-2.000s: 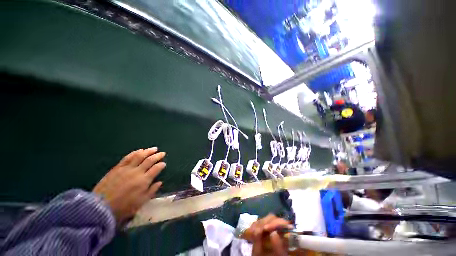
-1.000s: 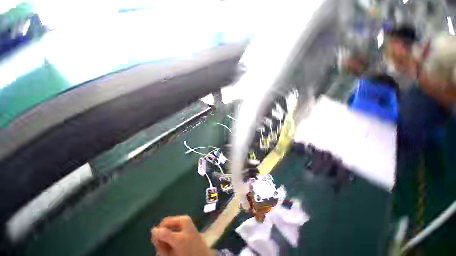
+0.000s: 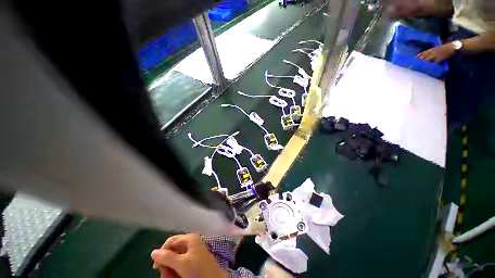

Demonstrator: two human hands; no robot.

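Note:
White adapters with open housings (image 3: 245,176), dark and yellow inside, lie in a row on the dark green belt with their coiled white cords. The dispensing gun (image 3: 282,216) shows its pale square metal body beside the nearest adapters. Its thin front part reaches toward them; whether it touches one, I cannot tell. My right hand is mostly hidden behind and below the gun, with a blurred bit of skin (image 3: 274,270) at the bottom edge. My left hand (image 3: 187,258) is at the bottom, fingers curled, palm hidden, with nothing seen in it.
A thick white hose (image 3: 135,195) and a black band cross the left side, very close. A stained pale rail (image 3: 287,157) edges the belt. Crumpled white cloth (image 3: 320,222), black parts (image 3: 366,144) and a white sheet (image 3: 401,103) lie on the bench. Another person's hand (image 3: 437,52) rests at a blue bin (image 3: 415,46).
The view has swung and steadied. The hose has moved from the middle to the left of the picture. The gun body appears larger and clearer. My left hand remains at the bottom, fingers curled.

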